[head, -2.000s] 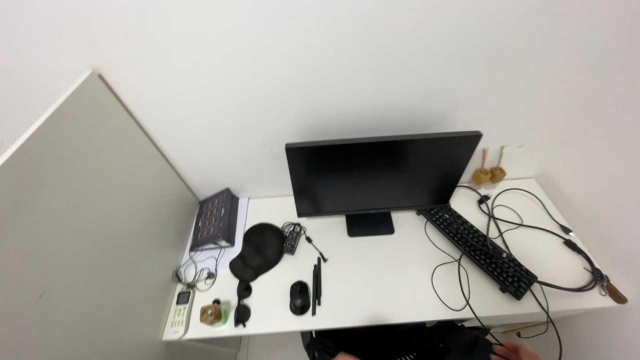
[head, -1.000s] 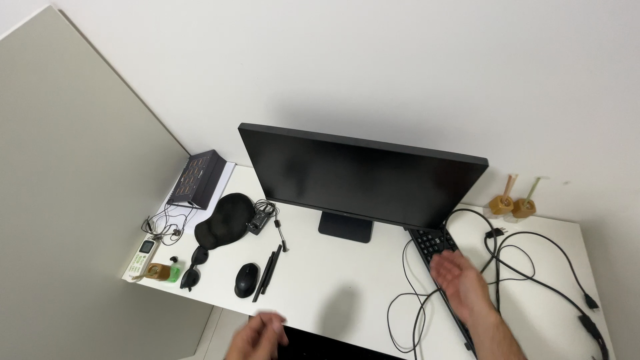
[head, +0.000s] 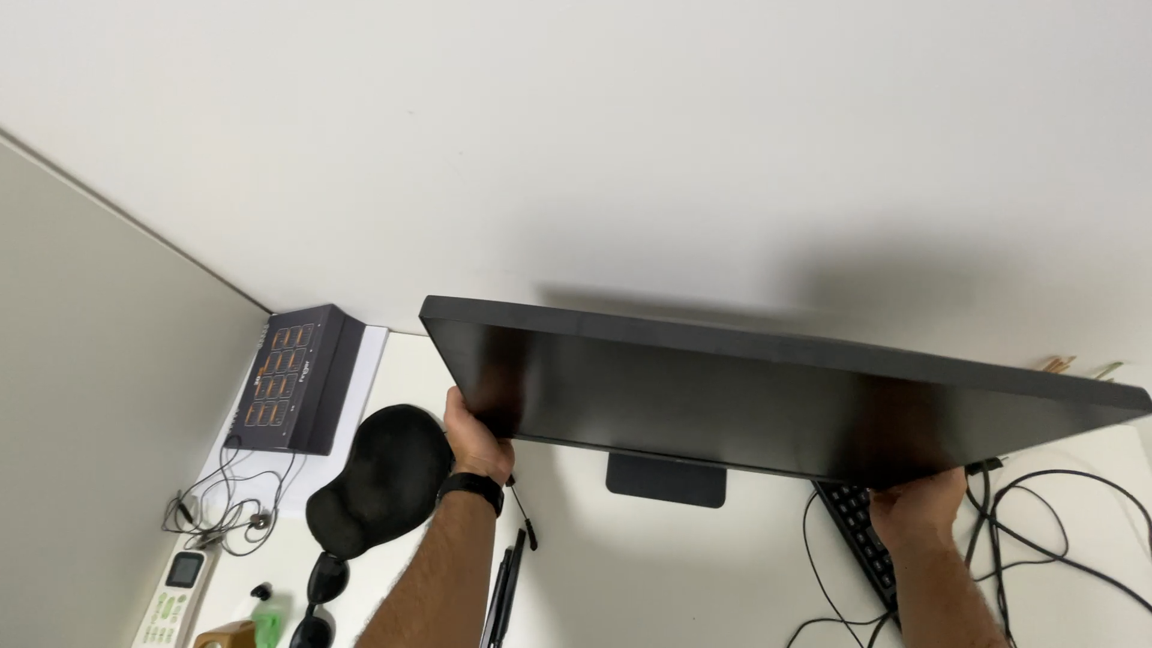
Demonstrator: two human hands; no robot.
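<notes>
A black computer monitor [head: 720,396] fills the centre and right, its screen tilted, its flat stand base [head: 666,481] showing below. My left hand [head: 477,443], with a black band at the wrist, grips the monitor's lower left corner. Under the lower right part, my right hand [head: 920,513] holds the bottom edge, fingers partly hidden. Partly behind that hand lies a black keyboard [head: 859,540]. A black mouse pad with wrist rest [head: 382,477] is just left of my left hand. Thin black sticks or pens [head: 506,585] lie beside my left forearm.
Black cables [head: 1026,522] loop over the white desk at right. At left are a desk calendar [head: 292,378], thin tangled wires [head: 229,513], a white remote control [head: 175,598], sunglasses [head: 326,580] and a small green item [head: 267,625]. A wall [head: 576,162] rises behind, a grey partition [head: 99,378] at left.
Both hands have moved from in front of the monitor onto its lower edge and corner. Two seconds ago they were mostly below the desk's front edge. The view has moved closer.
</notes>
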